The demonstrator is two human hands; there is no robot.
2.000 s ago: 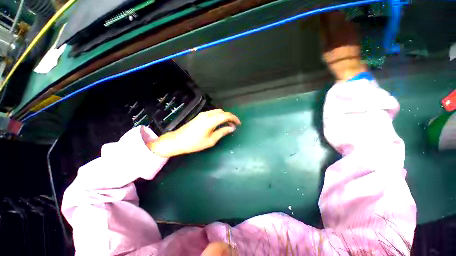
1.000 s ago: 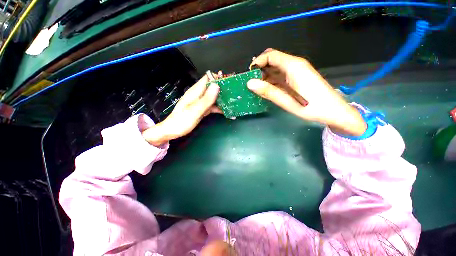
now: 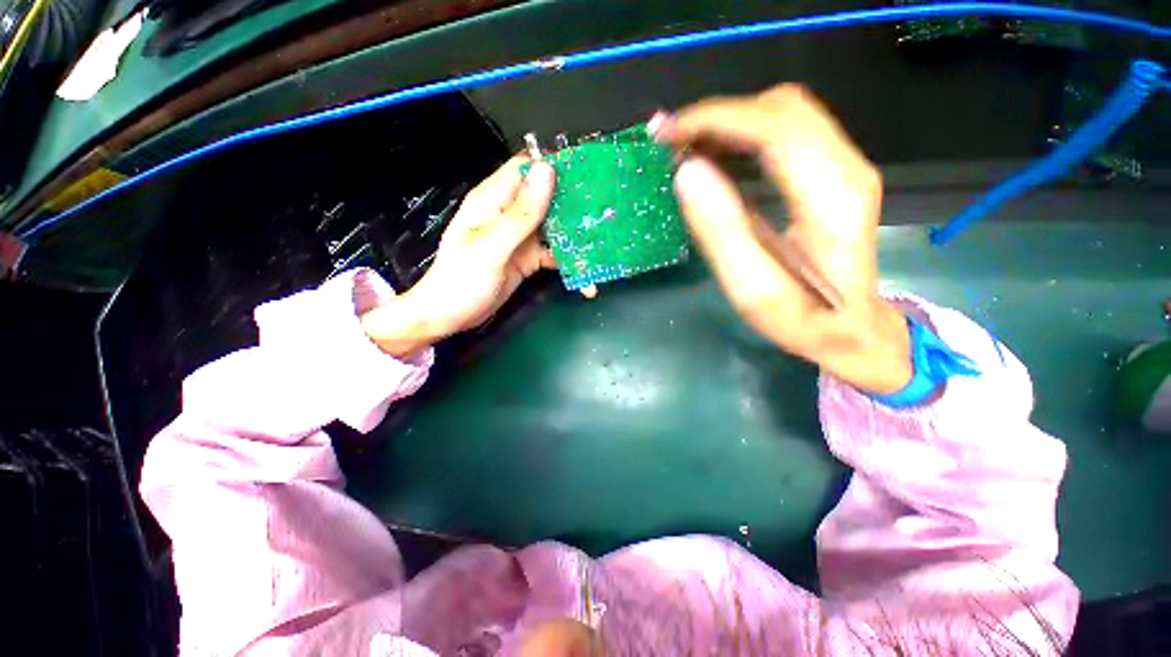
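Note:
A green, nearly square circuit board (image 3: pixel 614 212) with white specks is held up above the bench, its face towards me. Small parts stick out along its top edge. My left hand (image 3: pixel 482 250) grips its left edge, thumb on the face and fingers behind. My right hand (image 3: pixel 796 225) is slightly blurred at the board's upper right corner. Its index fingertip is at the top corner and its thumb tip at the right edge. No tool can be made out in either hand. A blue wrist strap (image 3: pixel 935 365) is on my right wrist.
A black slotted tray (image 3: pixel 238 276) with thin pale board edges lies at left. A straight blue cord (image 3: pixel 385 105) crosses behind, and a thicker blue cord (image 3: pixel 1053 161) hangs at right. The shiny green mat (image 3: pixel 616 436) lies below. A green-and-white cylinder (image 3: pixel 1147 385) is cut off at the right edge.
Two seconds ago my left hand was at the tray and my right hand reached far back. Since one second ago, the board has risen slightly and my right thumb has moved from its face to its edge.

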